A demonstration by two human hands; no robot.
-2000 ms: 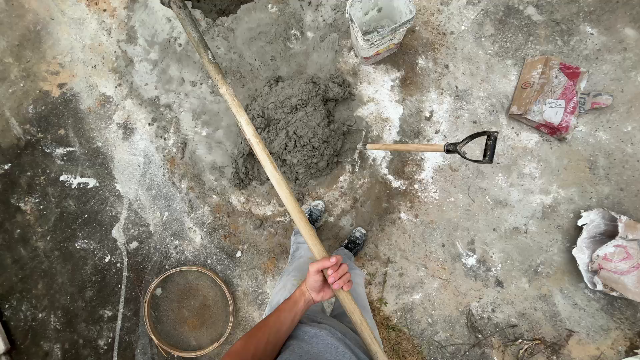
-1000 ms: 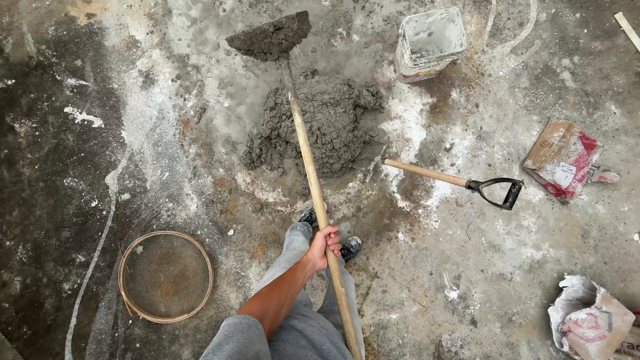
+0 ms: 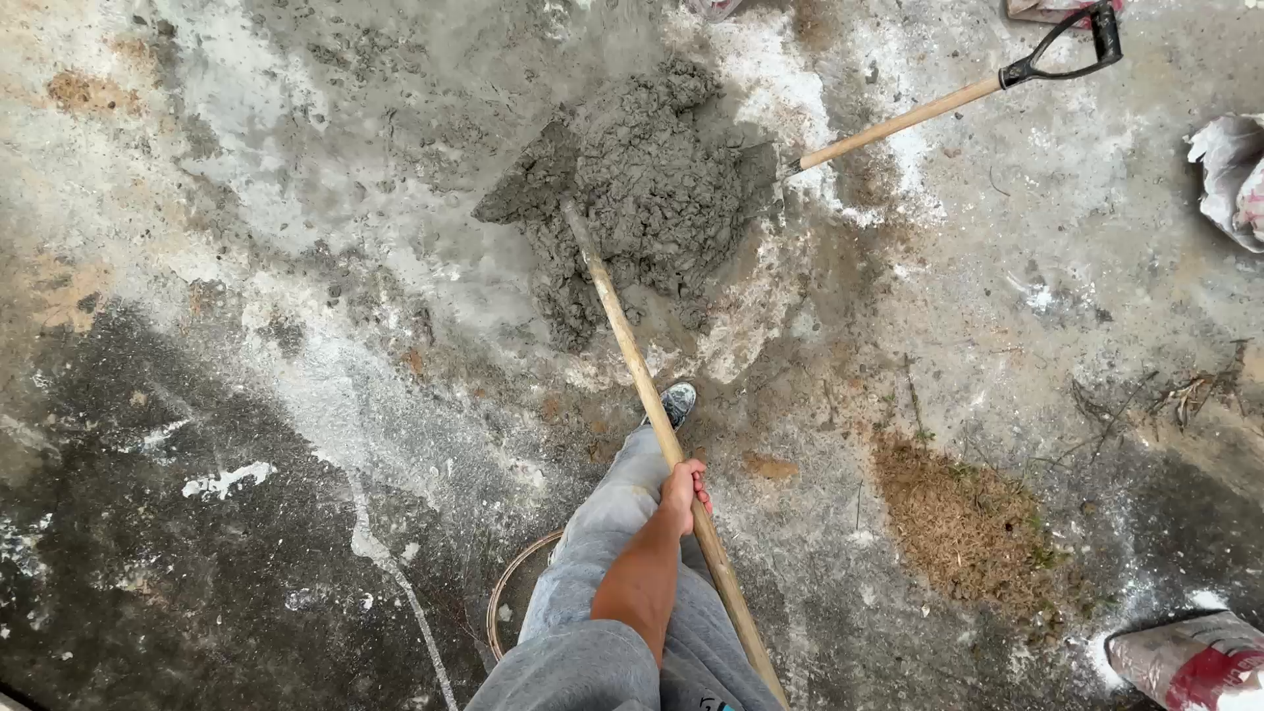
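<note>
My left hand (image 3: 684, 494) is closed around the wooden handle of a long hoe (image 3: 632, 341), just past my shoe. The handle runs from the bottom edge up and left to a wide blade (image 3: 533, 178) coated in wet mortar, which lies against the left side of a mortar pile (image 3: 662, 178). Part of the blade blends into the mortar. A shovel with a wooden shaft and black D-grip (image 3: 899, 123) lies at the pile's right, its blade partly buried. My right hand is out of view; the handle's lower end passes beyond the bottom edge.
Torn paper bags lie at the right edge (image 3: 1224, 183) and lower right (image 3: 1200, 662). A round hoop-like rim (image 3: 506, 583) is partly behind my left leg. Dry plant debris (image 3: 963, 523) covers some concrete at right. My shoe (image 3: 678, 403) stands just below the pile.
The hoe blade was beyond the pile a second ago and now rests at its left side. My left hand keeps its grip on the handle. The view has shifted, and the white bucket has left it.
</note>
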